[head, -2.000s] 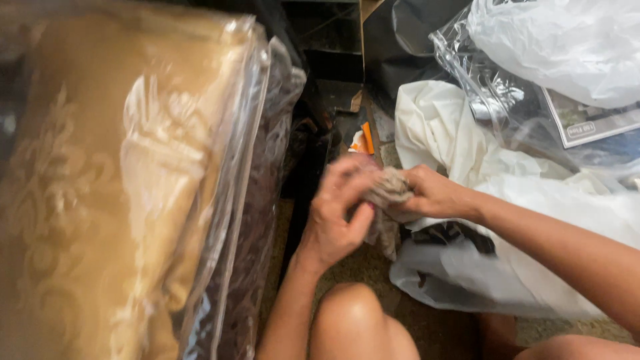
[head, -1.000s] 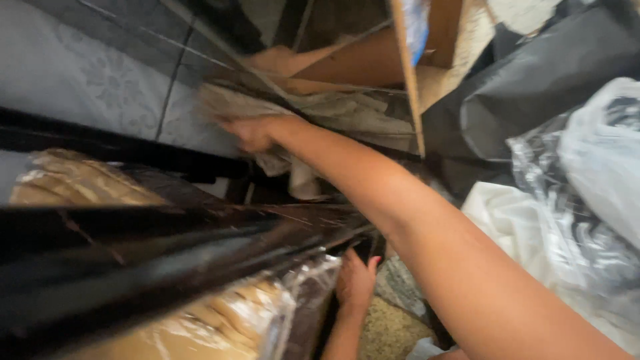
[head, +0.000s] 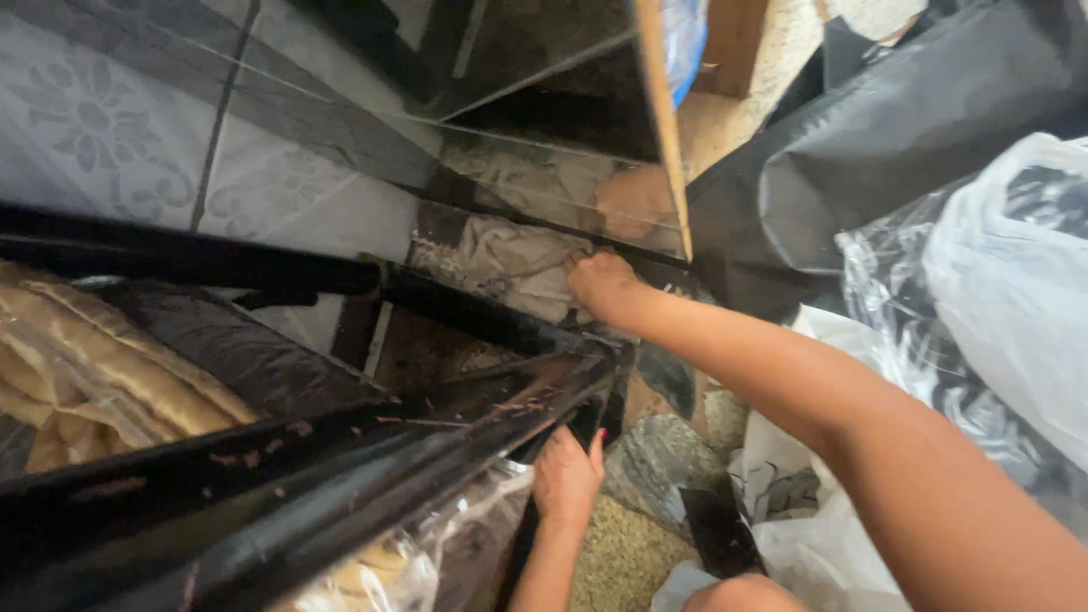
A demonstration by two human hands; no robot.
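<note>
My right hand [head: 605, 287] grips the edge of a crumpled grey-beige cloth [head: 518, 259], which lies on the dirty floor strip between a black rail and a reflective glass panel [head: 544, 76]. The panel mirrors the hand and cloth. Lower down, my left hand [head: 565, 472] is at the side of a scuffed black furniture frame [head: 340, 433], its thumb raised and its fingertips partly hidden; whether it grips the frame I cannot tell. Pale debris [head: 438, 255] lies at the cloth's left edge.
Gold fabric in clear plastic [head: 127, 365] lies left, behind the black frame. Patterned grey tiles [head: 93, 119] are at upper left. A black sheet [head: 884, 144], white plastic bags [head: 1020, 289] and white cloth stand at right. A thin wooden edge [head: 663, 127] borders the glass panel.
Two seconds ago both hands held the cloth together over the floor; now only my right hand has it, low beside the glass. Since one second ago, that hand has moved right. The view has shifted strongly.
</note>
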